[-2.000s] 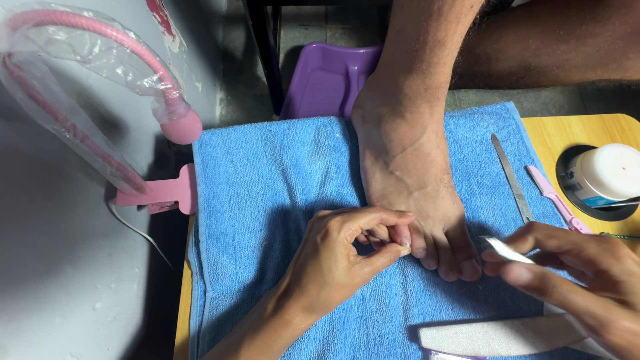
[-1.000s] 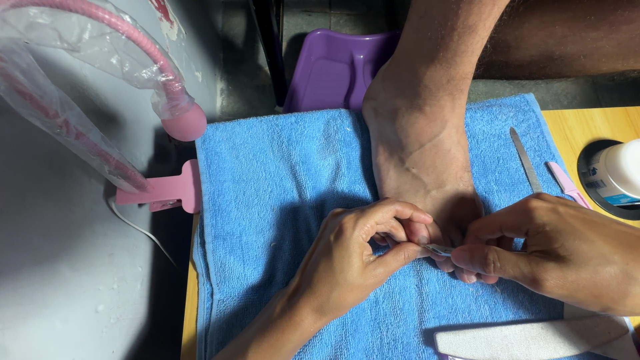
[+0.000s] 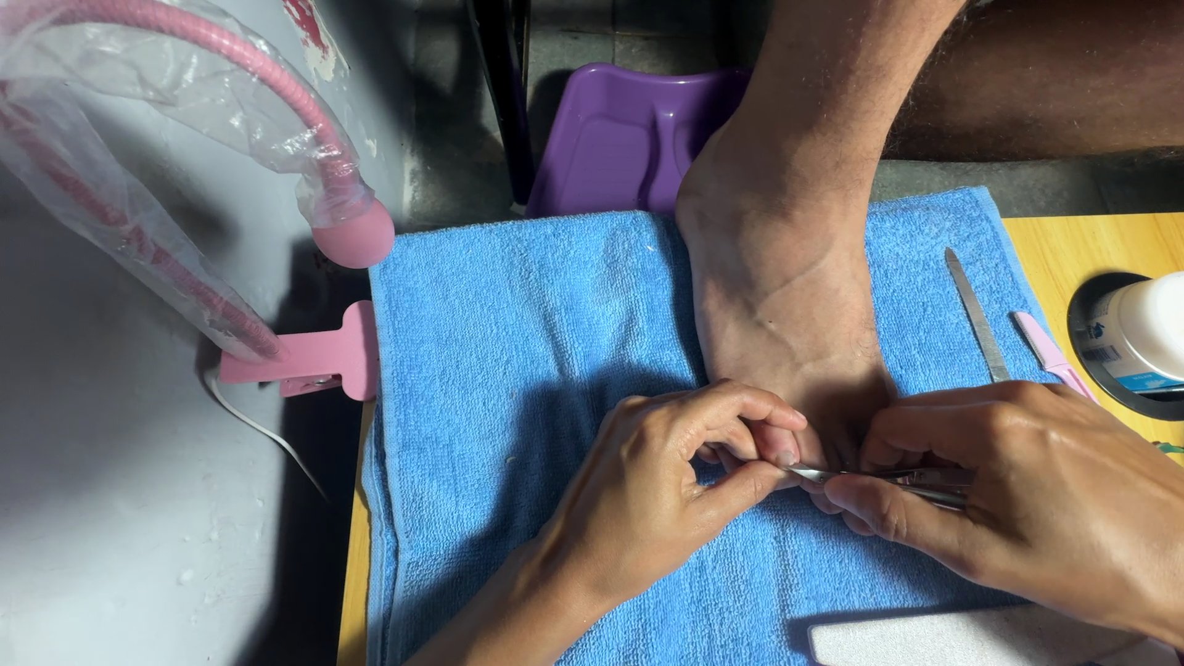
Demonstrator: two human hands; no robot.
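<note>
Another person's bare foot [image 3: 786, 287] rests on a blue terry towel [image 3: 481, 416]. My left hand [image 3: 661, 472] pinches one of its toes [image 3: 775, 442] between thumb and forefinger. In my right hand [image 3: 999, 481] is a pair of metal nippers [image 3: 911, 481], their tip touching the nail of the pinched toe. Whether the jaws are parted is too small to tell. Beyond my right hand lie a metal nail file [image 3: 974, 310] and a pink-handled tool [image 3: 1050, 351]. A pale nail file board [image 3: 962, 638] lies near the bottom edge, below my right hand.
A pink clip-on gooseneck lamp [image 3: 354, 233], partly wrapped in clear plastic, is clamped at the left of the wooden table [image 3: 1101, 242]. At the right stands a white jar [image 3: 1152, 324] on a dark round base. A purple plastic tray [image 3: 610, 139] is behind the towel, lower down.
My right hand, apart from the held toe two seconds ago, has moved left and brought its tool to that toe. My left hand keeps its hold on the toe.
</note>
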